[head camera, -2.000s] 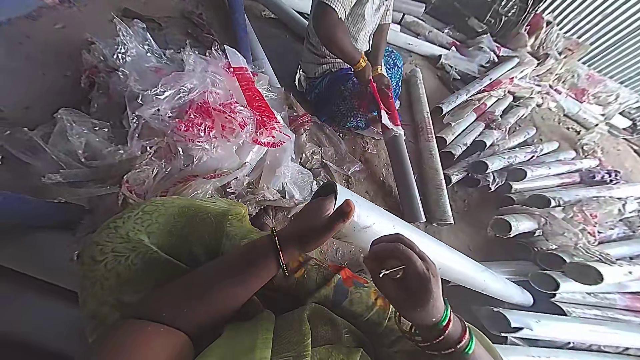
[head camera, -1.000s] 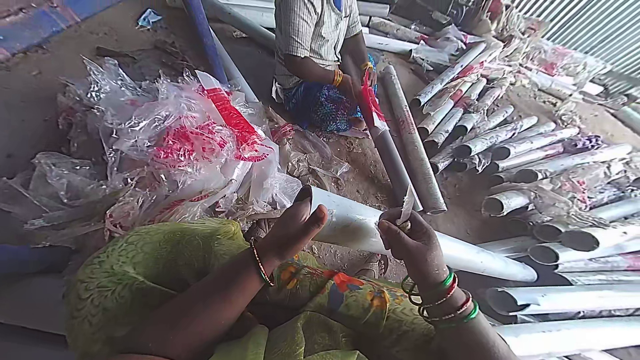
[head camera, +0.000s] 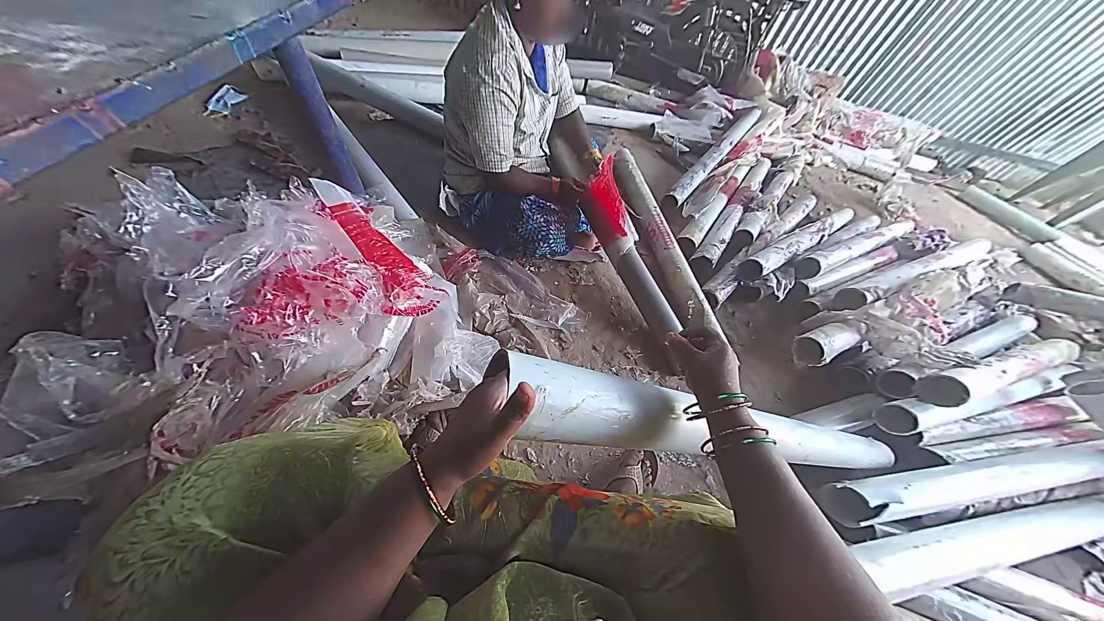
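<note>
A pale plastic pipe (head camera: 638, 410) lies slantwise across my lap, its open end at the left. My left hand (head camera: 487, 423) grips that end, the thumb outside on the wall and the fingers partly hidden at the opening. My right hand (head camera: 707, 358) is raised over the far side of this pipe, fingers bent together. Whether it pinches anything is too small to tell. Just beyond it are the lower ends of a grey pipe (head camera: 642, 289) and a dusty pipe (head camera: 664, 233). A red plastic wrap (head camera: 606, 203) covers part of the grey one, where a co-worker's hands hold it.
Crumpled clear and red plastic film (head camera: 293, 293) is heaped at the left. The co-worker (head camera: 500, 112) sits ahead. Many pipes (head camera: 949, 388) lie piled at the right, near a corrugated metal sheet wall (head camera: 931, 78). A blue metal frame (head camera: 319, 112) stands at the upper left.
My right hand has moved off the pipe's near surface, away from my body, and the whitish strip seen at its fingers one second ago no longer shows. My left hand stays at the pipe's end.
</note>
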